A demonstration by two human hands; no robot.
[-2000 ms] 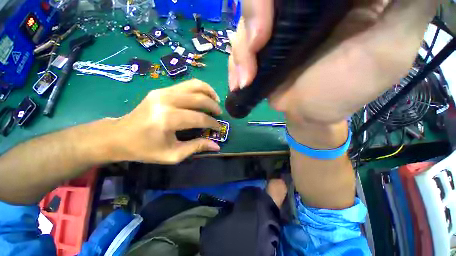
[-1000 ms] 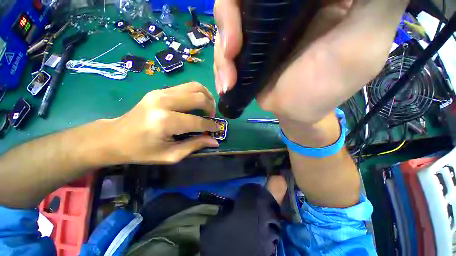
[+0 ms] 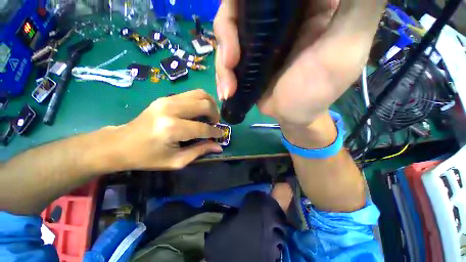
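Note:
The open watch housing (image 3: pixel 225 134), with a pale rim and gold parts inside, lies near the front edge of the green mat. My left hand (image 3: pixel 176 128) holds it from the left, fingers and thumb around it, hiding much of it. My right hand (image 3: pixel 306 66) grips the thick black ribbed electric screwdriver (image 3: pixel 253 56) nearly upright. Its lower end is just above the housing; the bit cannot be seen.
Silver tweezers (image 3: pixel 264 125) lie right of the housing. Spare watch modules (image 3: pixel 173 67) and a white wire bundle (image 3: pixel 105 75) lie behind my left hand. A blue station (image 3: pixel 20 46) stands left, a cooling fan (image 3: pixel 403 92) right. A red tray (image 3: pixel 74 217) is below the bench edge.
My right hand and the screwdriver have shifted left, with the tool's lower end now by the housing. My left hand has stayed on the housing, nearly still.

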